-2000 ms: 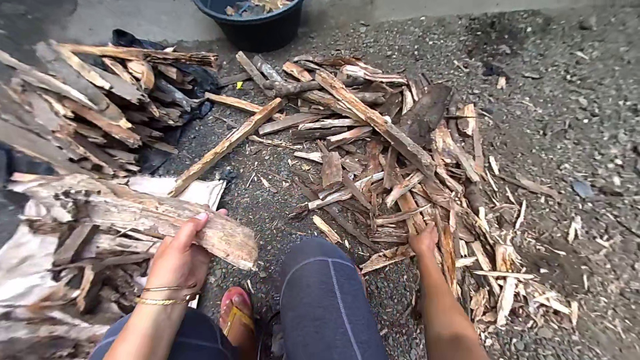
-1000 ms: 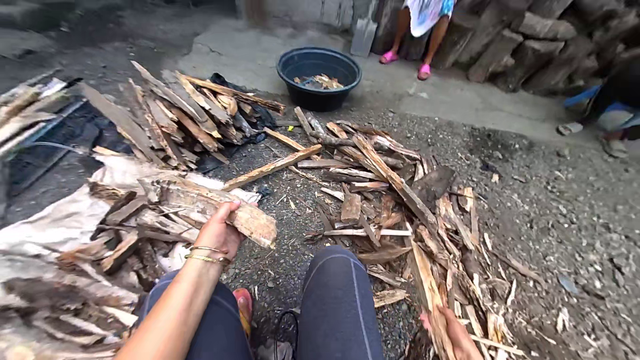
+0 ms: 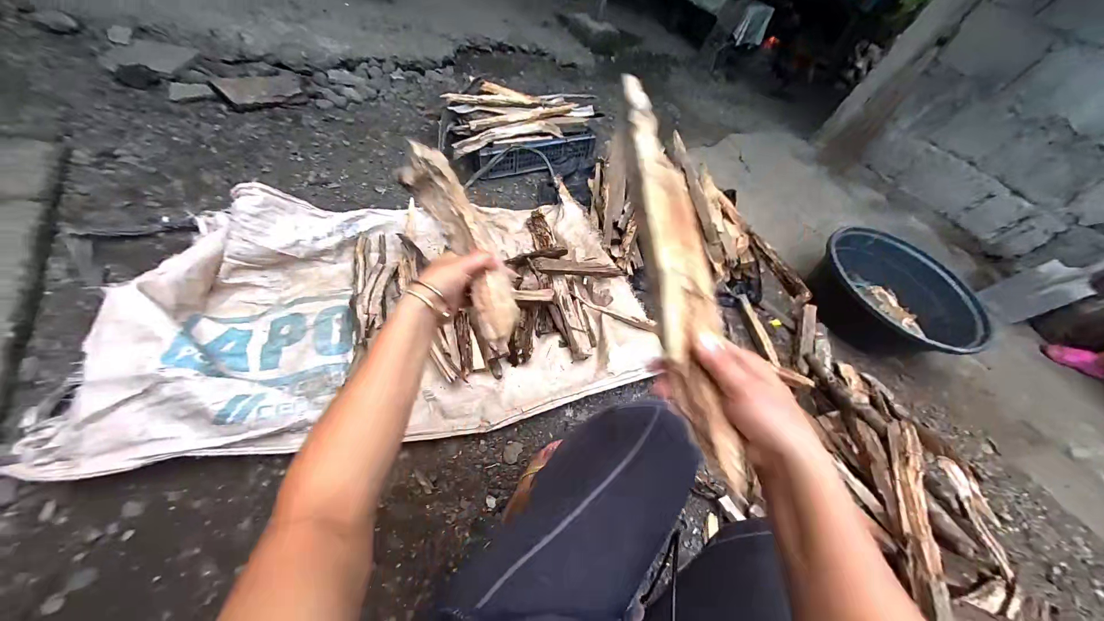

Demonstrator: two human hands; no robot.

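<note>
My left hand (image 3: 466, 285), with bangles at the wrist, grips a rough piece of split firewood (image 3: 461, 216) above a white woven sack (image 3: 250, 302). Split sticks of firewood (image 3: 565, 302) lie on the right half of that sack, beneath and beside the held piece. A long, pale split piece of firewood (image 3: 673, 233) stands nearly upright in my right hand (image 3: 733, 379), over my knees. To the right of this hand is a loose heap of firewood (image 3: 906, 483) on the ground. The fingertips of both hands are partly hidden or blurred.
Behind the sack, a dark plastic crate (image 3: 535, 155) holds split wood. More firewood (image 3: 733, 224) is stacked behind the right-hand piece. A black basin (image 3: 901, 293) with wood scraps stands at the right, near a block wall (image 3: 1000, 129). Flat stones (image 3: 259, 89) lie at the back left.
My right hand has lifted a long wood piece from the heap and moved over my knees. My left hand still holds its piece, now over the sack. The view has swung left.
</note>
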